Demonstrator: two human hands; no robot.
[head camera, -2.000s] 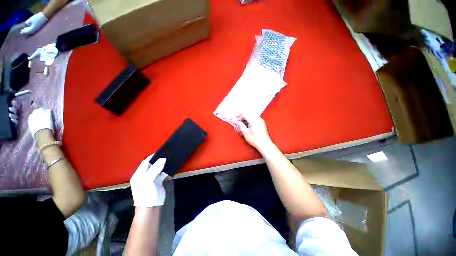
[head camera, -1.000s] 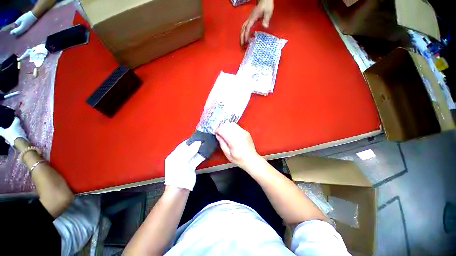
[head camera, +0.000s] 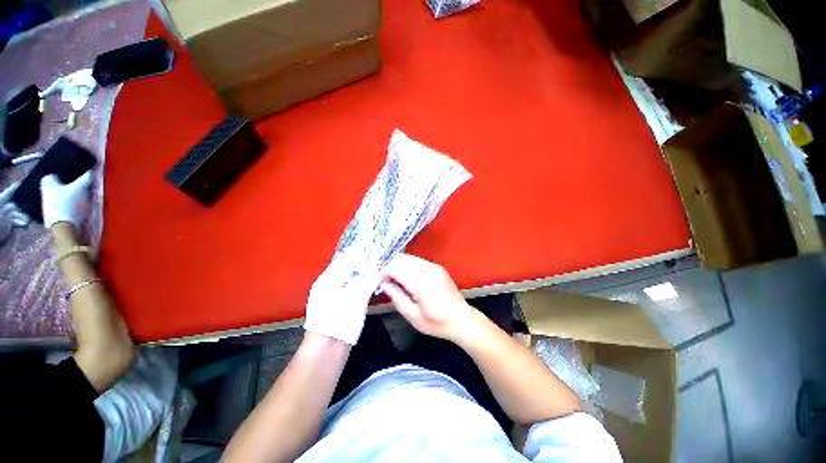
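Observation:
A bubble bag (head camera: 385, 208) lies slanting over the red table in front of me, its far part flat and whitish, its near part grey with the dark unit inside. My gloved left hand (head camera: 344, 294) holds the near end of the bag. My bare right hand (head camera: 421, 294) pinches the bag's near edge beside it. Another black unit (head camera: 217, 161) with a ribbed face lies on the table to the left.
A closed carton (head camera: 281, 59) stands at the far left. Open cartons (head camera: 738, 190) are at the right end. A supply carton (head camera: 634, 398) with clear bags stands by my right side. At left, a person's gloved hand (head camera: 65, 199) holds a black unit.
The unit has gone deeper into the bag. The filled bag beyond it has left the table, and the other person's hand at the far side is gone. The neighbour's hand has moved with a unit.

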